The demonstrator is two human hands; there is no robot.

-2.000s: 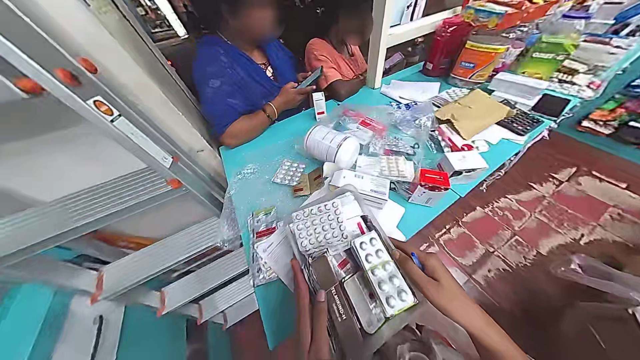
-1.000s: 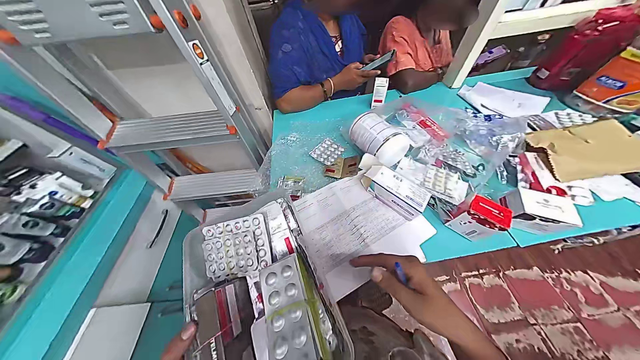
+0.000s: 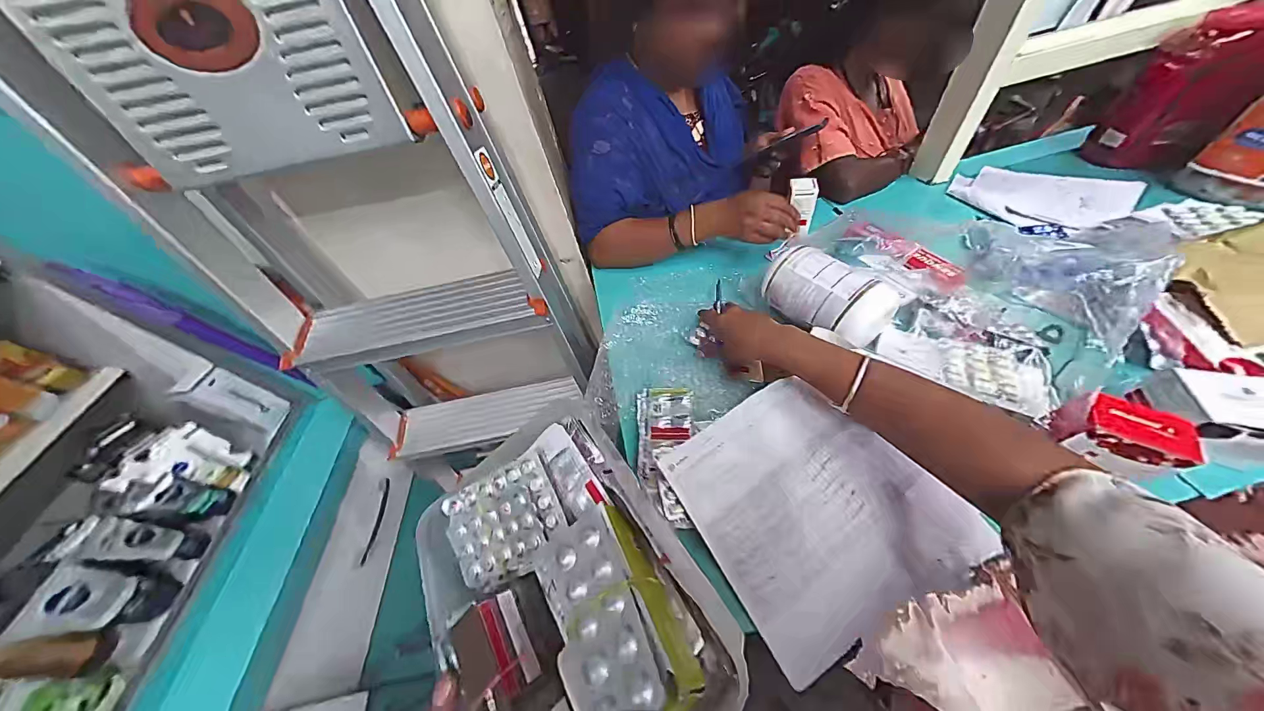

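My right hand [image 3: 739,338] reaches over the turquoise counter, a pen [image 3: 719,296] between its fingers, and touches a silver blister pack [image 3: 703,341] there. Of my left hand [image 3: 446,691] only a fingertip shows, at the near left wall of a clear plastic tub [image 3: 434,563]. The tub holds several blister packs [image 3: 504,518] and a dark carton [image 3: 504,642] with a red stripe. Beside the tub, more medicine strips [image 3: 667,434] lie on the counter. A written paper sheet [image 3: 829,523] lies under my right forearm. Just beyond that wrist, a white plastic jar [image 3: 829,291] lies on its side.
An aluminium stepladder [image 3: 425,326] stands at the left, above a display case [image 3: 148,513] of packets. Across the counter [image 3: 632,296], one person's hand [image 3: 765,217] is by a small white box [image 3: 803,204]; another person sits beside. Plastic bags [image 3: 1066,267] and a red box [image 3: 1145,430] lie at the right.
My right hand has moved from beside the paper across it to the blister pack by the jar. The person in blue now has a hand at the small white box. The view has shifted.
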